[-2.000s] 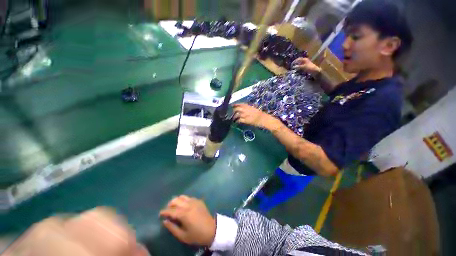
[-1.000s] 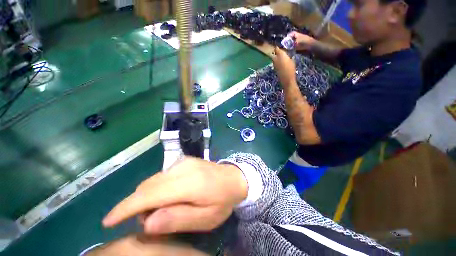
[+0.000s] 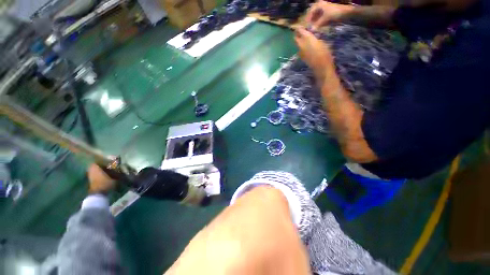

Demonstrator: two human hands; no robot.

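Observation:
The black electric screwdriver [image 3: 161, 182] lies slanted across the view, its beige nose in front of the white-grey screw feeder [image 3: 185, 129]. My left hand [image 3: 101, 178] is at the left, beside or behind the screwdriver's upper end; its fingers are mostly hidden and its grip is unclear. My right hand [image 3: 244, 239] is large and blurred at the bottom centre, its fingers cut off by the edge. A wired ring unit [image 3: 275, 147] lies right of the feeder, with another ring unit [image 3: 275, 117] beyond it. A dark round unit [image 3: 201, 110] with a lead lies behind the feeder.
A coworker in dark blue [image 3: 424, 107] works at the right, both hands above a heap of wired rings [image 3: 349, 70]. Dark housings lie on and beside a white sheet [image 3: 223, 37]. A pale strip [image 3: 250, 102] crosses the green bench. A yellow hose [image 3: 48, 130] slants at left.
The view has shifted. The screwdriver has swung from upright to a leftward slant. My left hand has moved out to the left; my right hand is now nearer the camera and lower.

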